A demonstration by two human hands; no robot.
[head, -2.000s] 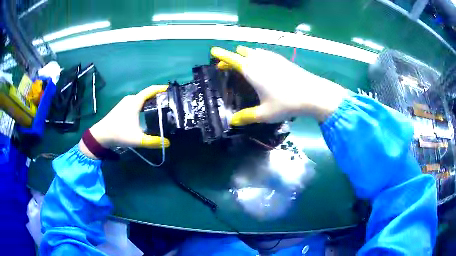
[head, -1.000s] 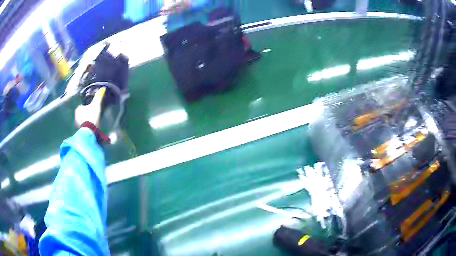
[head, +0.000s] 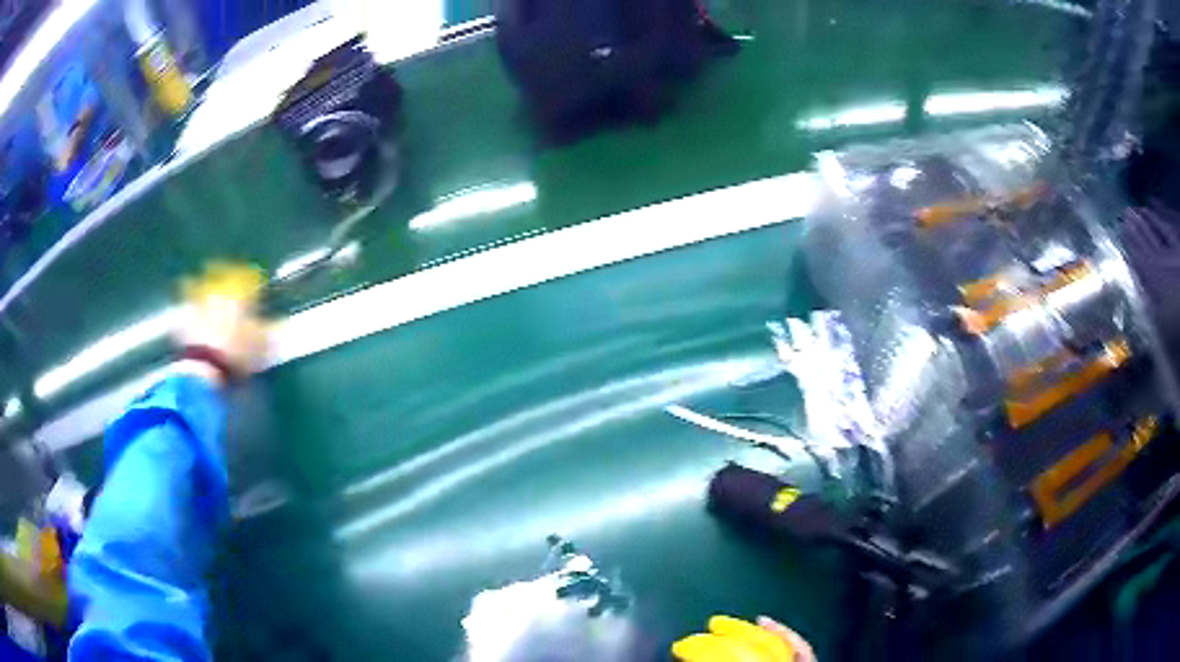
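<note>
A black optical unit point(head: 343, 136) with a round end and a loose pale wire sits on the green surface beyond the white edge, at the upper left. My left hand point(head: 227, 323), in yellow finger cots with a dark red wrist band, is blurred near the white edge, below and left of the unit and apart from it. It appears empty. My right hand point(head: 744, 640) is cut off by the bottom edge; only yellow fingertips and a bit of skin show. What it does is hidden.
Blister trays point(head: 951, 388) holding dark panels with orange tails stand at right. A black handheld tool point(head: 776, 507) and white strips point(head: 828, 388) lie beside them. A clear plastic bag point(head: 537, 621) with small dark pieces lies at bottom. A large black object point(head: 602, 58) is at the top.
The view has swung right from the bench. The black unit, earlier in both hands and then at my left hand, now stands on the far surface. My left hand has let go and drawn back.
</note>
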